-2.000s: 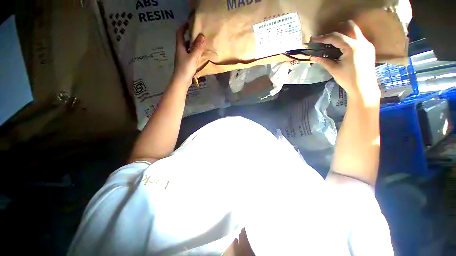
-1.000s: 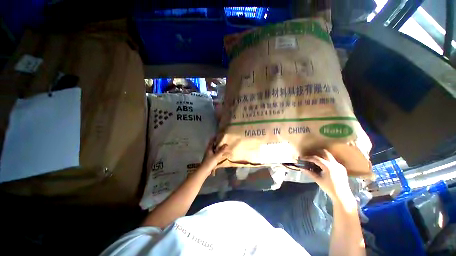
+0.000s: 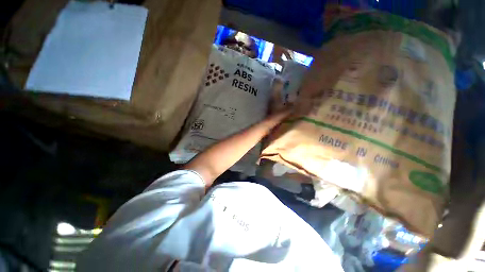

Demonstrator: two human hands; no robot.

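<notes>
The brown kraft resin bag, with green bands and "MADE IN CHINA" print, lies at the right, slanted in the view. My left hand is blurred at the bag's left side and appears to hold it; the fingers are partly hidden. A blurred skin-toned shape at the lower right edge may be my right arm; the hand itself cannot be made out. The black tool cannot be seen. A white ABS resin bag lies left of the kraft bag, beneath my left forearm.
A large brown carton stands at the left with a white paper sheet on it. Crumpled clear plastic and a blue crate show below the kraft bag. More blue crates show behind.
The view has swung, and the kraft bag appears farther right and more slanted. My left hand has moved from its lower left corner up along its left side. My right hand has left its lower edge.
</notes>
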